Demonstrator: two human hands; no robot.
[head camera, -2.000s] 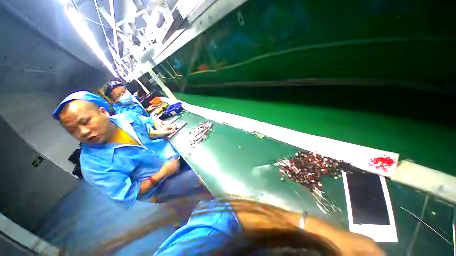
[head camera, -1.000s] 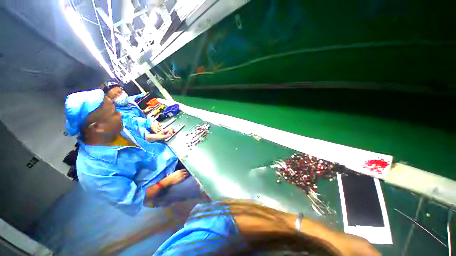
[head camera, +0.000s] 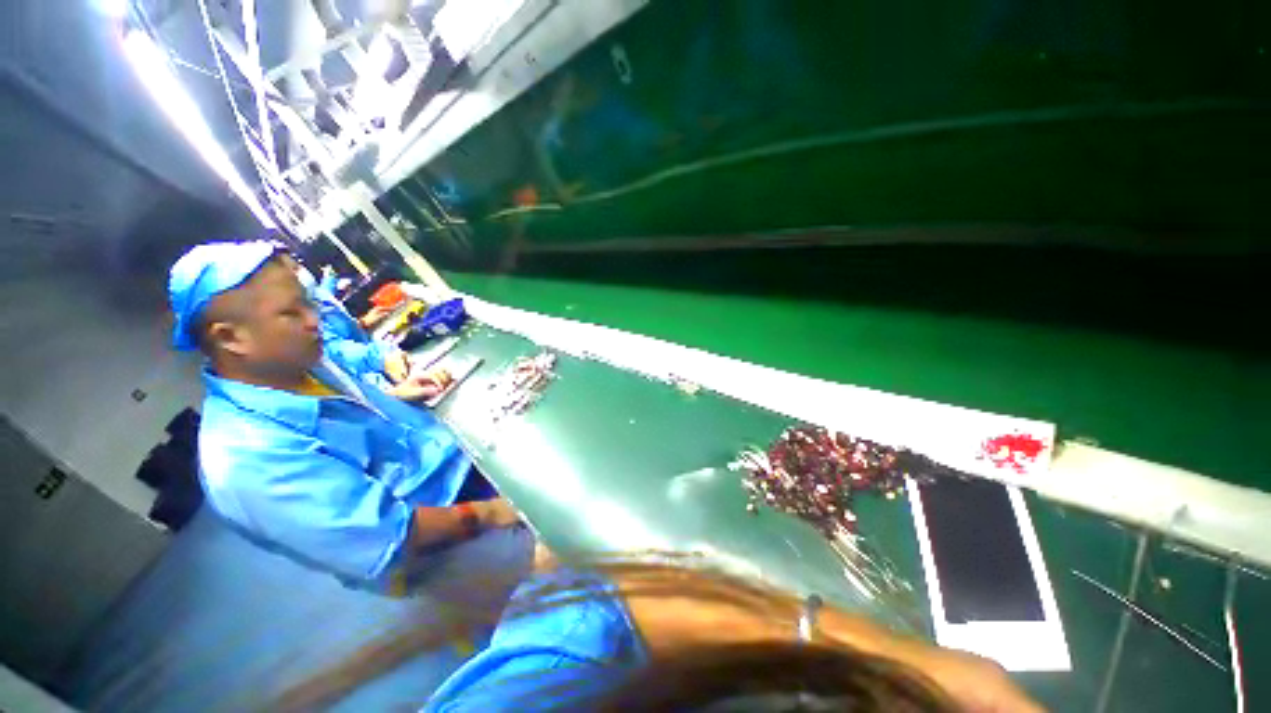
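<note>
A flat black panel with white borders (head camera: 983, 550) lies on the green bench near the right. A heap of tiny dark red-brown leaded parts (head camera: 822, 474) lies just left of it, its thin silvery wires pointing down. My left forearm, in a short blue sleeve with a band at the wrist, crosses the bottom. Only a blurred part of my left hand (head camera: 976, 680) shows below the panel, cut off by the bottom edge. Its fingers are hidden, so its hold cannot be told. My right hand is out of the picture. Hair blurs the bottom.
A white strip (head camera: 836, 400) with a red patch (head camera: 1015, 450) separates bench and green belt (head camera: 781, 334). At left a person in a blue smock and cap sits by the bench. A paler heap (head camera: 523, 386) and blue, yellow and orange items (head camera: 435, 322) lie further up.
The view has shifted, so bench things sit slightly further left. The neighbour has turned from facing me towards the bench. My left arm stays along the bottom.
</note>
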